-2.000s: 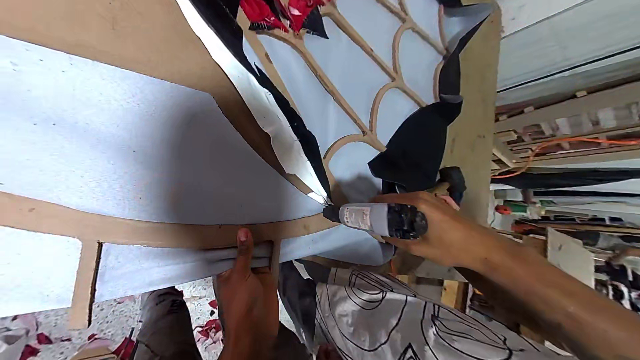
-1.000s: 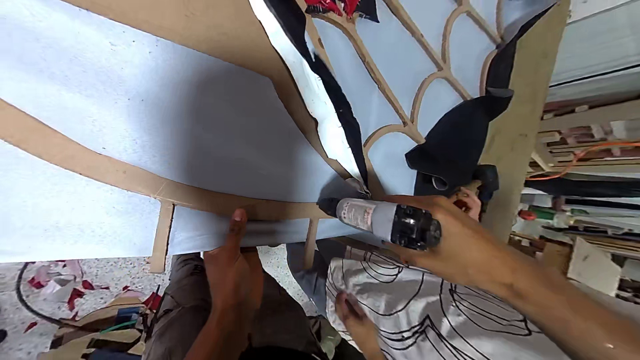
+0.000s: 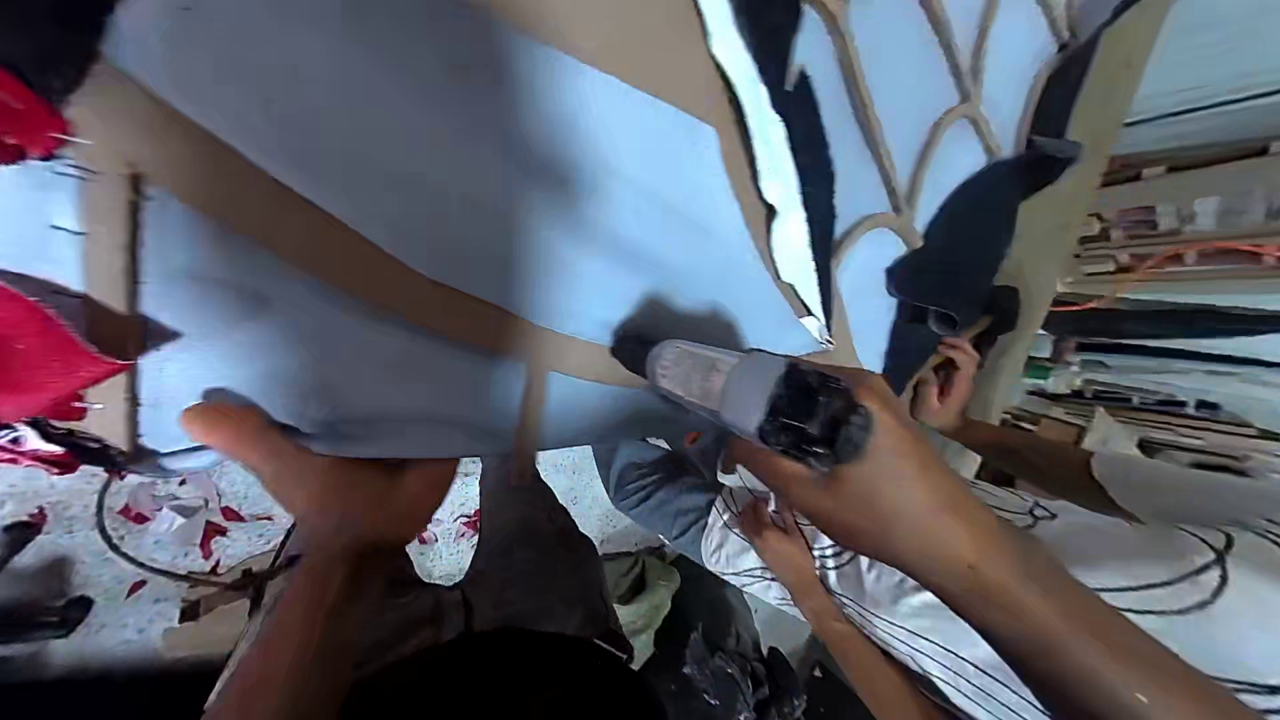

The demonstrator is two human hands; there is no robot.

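A wooden frame [image 3: 570,356] with light grey-blue fabric [image 3: 620,240] stretched across its openings fills the upper left and centre. My right hand [image 3: 850,450] grips a handheld tool [image 3: 700,378] with a grey body and black end, probably a pneumatic stapler; its dark nose lies over the curved wooden strip. My left hand [image 3: 320,480] is at the lower edge of the fabric, thumb raised, blurred; whether it grips the edge cannot be told. A torn white strip [image 3: 785,170] and black fabric [image 3: 965,230] lie to the right of the tool.
A co-worker's hand [image 3: 950,385] is by the black fabric, and another hand [image 3: 775,535] is below my right hand. Red fabric [image 3: 50,350] hangs at the left. Scraps [image 3: 210,535] and a black hose [image 3: 130,555] lie on the floor. Shelves with materials [image 3: 1180,225] stand at right.
My left hand has moved left along the fabric's lower edge. The tool in my right hand has moved left, away from the tip of the white strip. The view has shifted left.
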